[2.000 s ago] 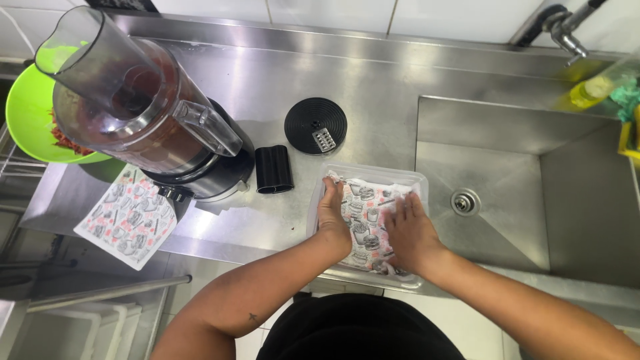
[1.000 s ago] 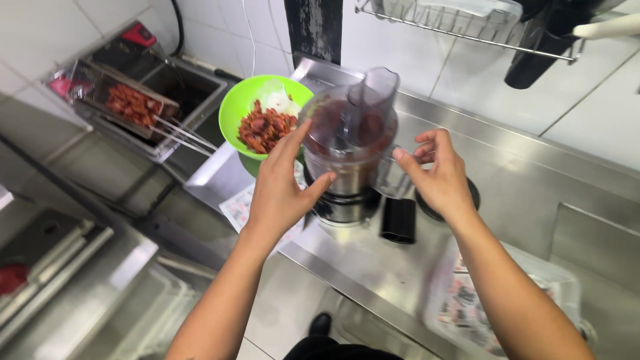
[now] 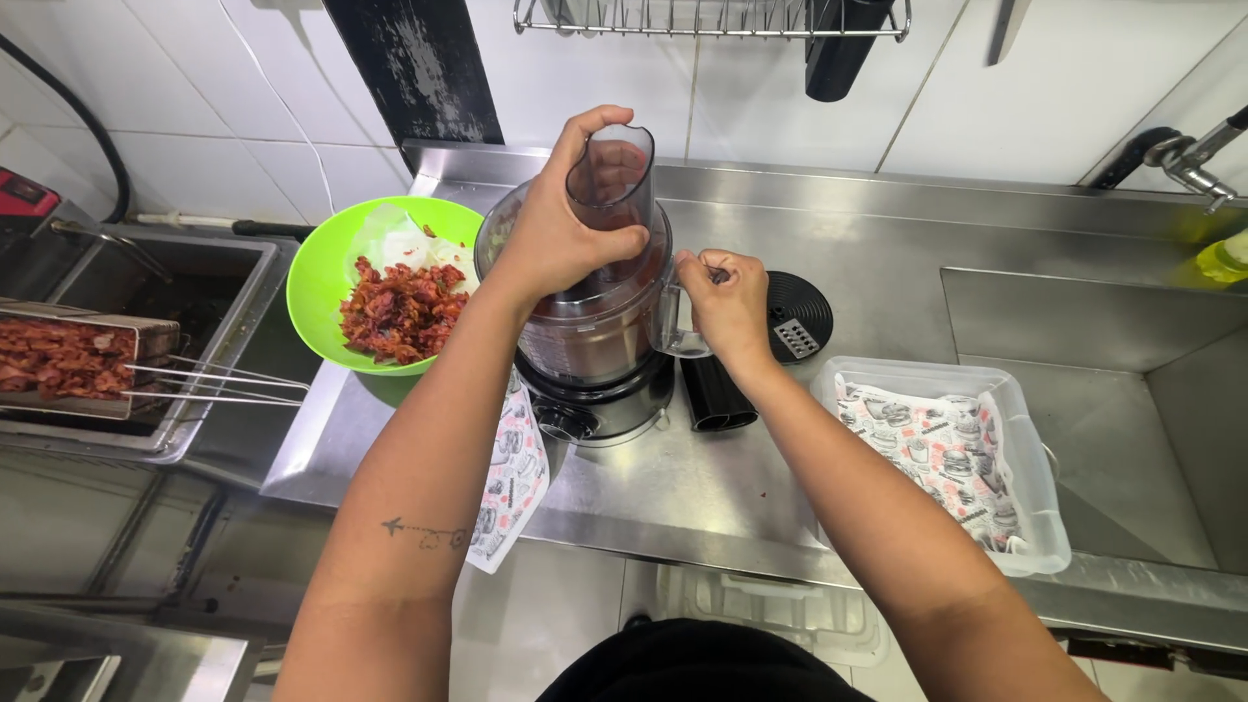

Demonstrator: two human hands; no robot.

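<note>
My left hand (image 3: 575, 214) grips the clear feed tube (image 3: 622, 180) on the lid of a food processor (image 3: 595, 400). My right hand (image 3: 721, 297) is closed around the top of the clear handle (image 3: 678, 327) of the processor bowl (image 3: 585, 346). Behind my left forearm, a green bowl (image 3: 317, 312) holds browned, chopped bacon-like meat (image 3: 405, 312) and white paper. A black pusher (image 3: 717, 395) lies beside the processor's base, just below a black disc (image 3: 809, 302) bearing a small metal grater plate. What the processor bowl contains is mostly hidden.
A plastic container (image 3: 1038, 487) lined with printed paper (image 3: 936, 453) stands right, by the sink (image 3: 1102, 429). More printed paper (image 3: 512, 478) lies under my left forearm. At left, a fryer basket (image 3: 146, 361) of meat rests over a fryer (image 3: 244, 283). A wire rack (image 3: 712, 31) hangs above.
Two seconds ago both hands were on the paper in the plastic container. They have moved to the food processor, where they now hold the feed tube and bowl handle. The view has shifted.
</note>
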